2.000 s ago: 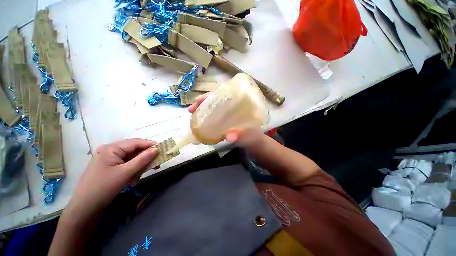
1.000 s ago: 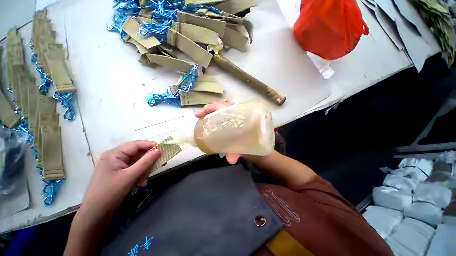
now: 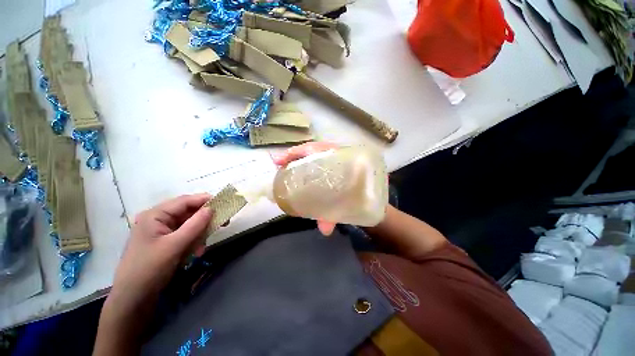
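Observation:
My left hand (image 3: 167, 233) pinches a khaki strap tab (image 3: 226, 206) between thumb and fingers; its ribbed end points up and right. A little blue shows below the hand. My right hand (image 3: 326, 224) is mostly hidden behind the cream-amber glue bottle (image 3: 333, 185) and grips it from beneath. The bottle lies on its side, its pale nozzle pointing left at the tab's end; whether it touches is unclear. The tab pile (image 3: 268, 52) with blue-wrapped ends lies beyond, on the pale work sheet (image 3: 411, 118).
Glued tab rows (image 3: 69, 191) overlap at left, beside a clear plastic bag (image 3: 17, 233). A brown wooden handle (image 3: 345, 109) sticks out of the pile. A red plastic bag (image 3: 458, 36) sits at right. White bundles (image 3: 567, 278) stand below the table.
The bottle has turned from tilted upright to nearly level, with the right hand under it. The tab's end has tipped upward in my left hand.

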